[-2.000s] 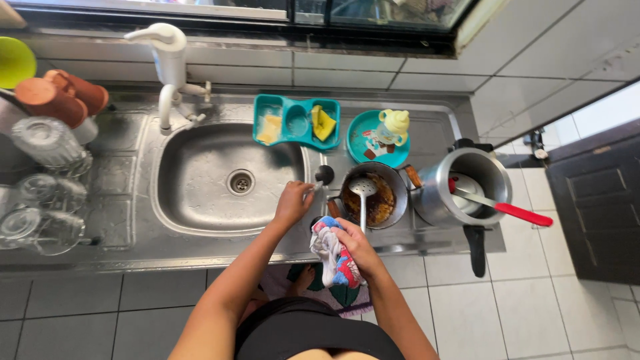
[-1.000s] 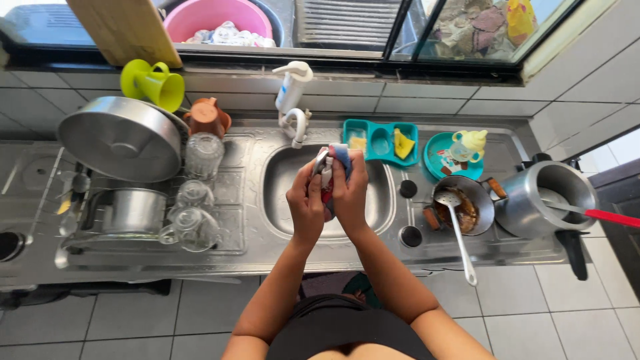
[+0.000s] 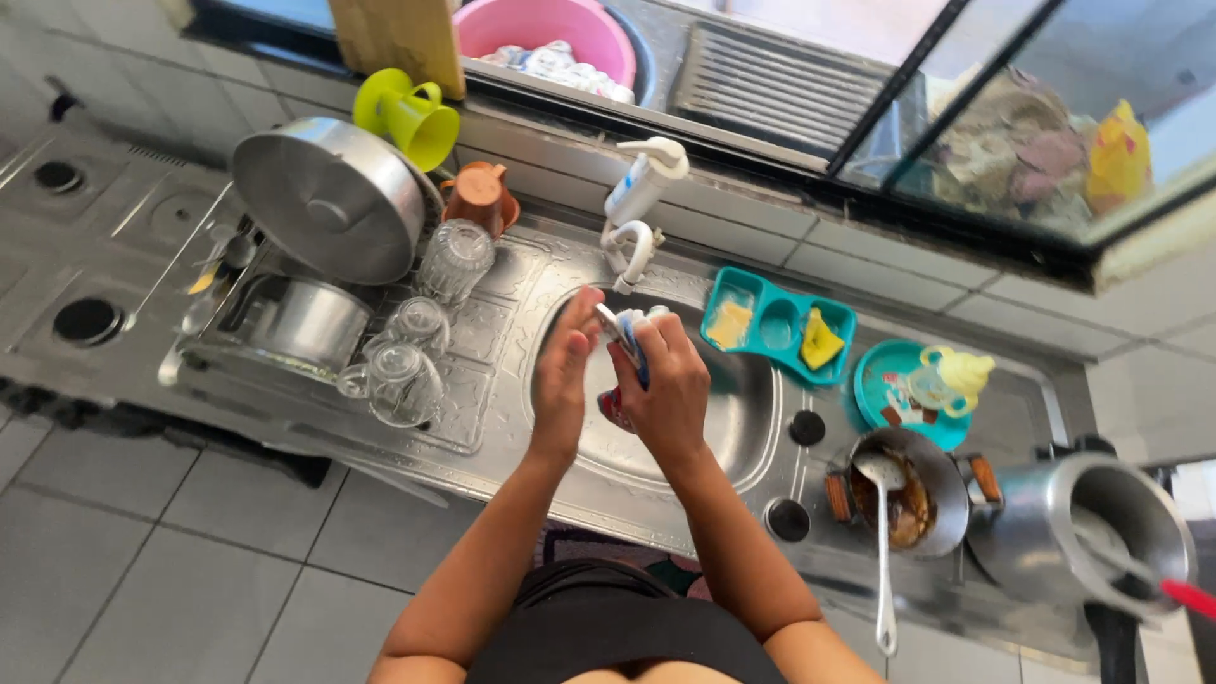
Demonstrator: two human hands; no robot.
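Observation:
Over the steel sink basin (image 3: 731, 442), my left hand (image 3: 562, 380) is upright with its fingers extended, close beside the cloth and holding nothing that shows. My right hand (image 3: 665, 380) grips a bunched red, white and blue cloth (image 3: 616, 407). A thin pale edge of some flat thing (image 3: 608, 321) sticks out of the grip toward my left fingers; what it is cannot be told. Behind both hands is the white curved tap (image 3: 635, 252). Right of the basin lies a teal sponge holder (image 3: 779, 325) with a yellow sponge (image 3: 820, 339).
Left: a large aluminium pan (image 3: 328, 199), a smaller pot (image 3: 309, 323) and glass mugs (image 3: 404, 380) on the drainer. Right: a teal plate (image 3: 869, 385) with a baby cup (image 3: 950, 380), a pan of brown food (image 3: 940, 494) with a slotted spoon (image 3: 883, 570), and a pressure cooker (image 3: 1054, 541).
My hands, with the cloth, have moved from the sink's right side to over the basin. A second ago both were closed around the cloth; now my left hand is opened beside it. The view has shifted left.

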